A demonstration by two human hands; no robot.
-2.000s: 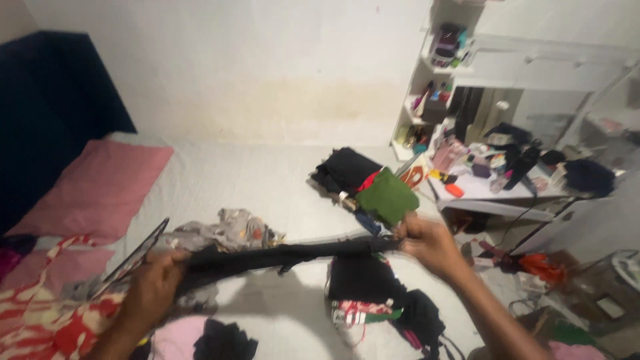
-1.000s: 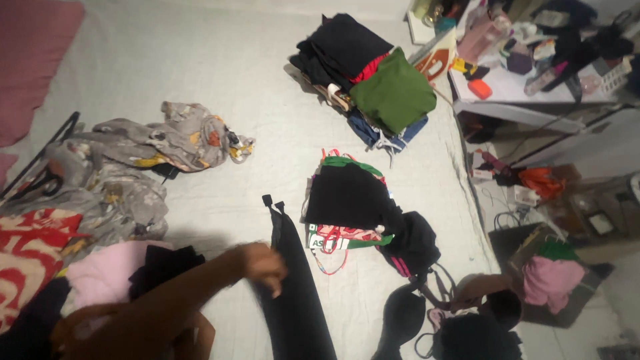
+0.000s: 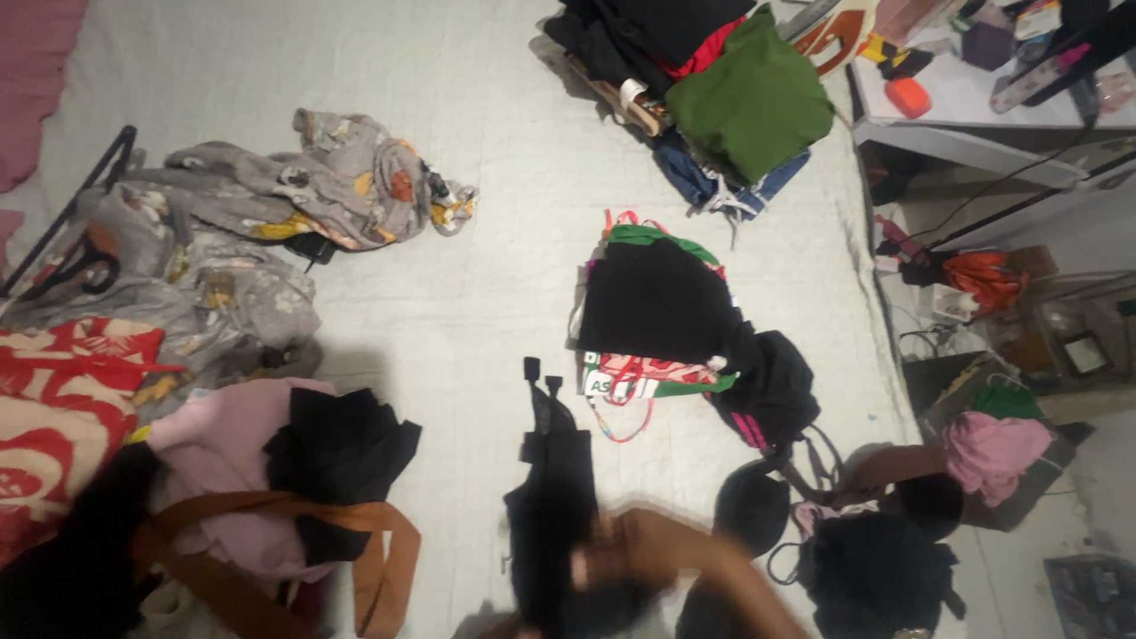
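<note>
A narrow black garment with straps (image 3: pixel 555 497) lies lengthwise on the pale bedsheet (image 3: pixel 461 311) at the lower middle. My right hand (image 3: pixel 635 550), blurred, comes from the bottom right and rests over the garment's right side; its grip is unclear. Only a sliver of my left hand (image 3: pixel 497 627) shows at the bottom edge, beside the garment's lower end, with the rest out of frame. Just above and right sits a stack of folded clothes with a black piece (image 3: pixel 657 297) on top. A black garment with pink stripes (image 3: pixel 772 390) touches that stack.
Crumpled grey patterned cloth (image 3: pixel 293 191), a black hanger (image 3: pixel 75 209), red-and-cream fabric (image 3: pixel 71 417), pink cloth (image 3: pixel 222 444) and a brown strap (image 3: pixel 390 568) lie left. Another stack with a green garment (image 3: pixel 754 102) is at upper right. Black bras (image 3: pixel 754 506) lie lower right, near a cluttered white table (image 3: pixel 967 124).
The black garment, stretched between both hands two seconds ago, now lies on the sheet. My left hand has moved down from its upper part; my right hand has come back into view. The view has tilted down.
</note>
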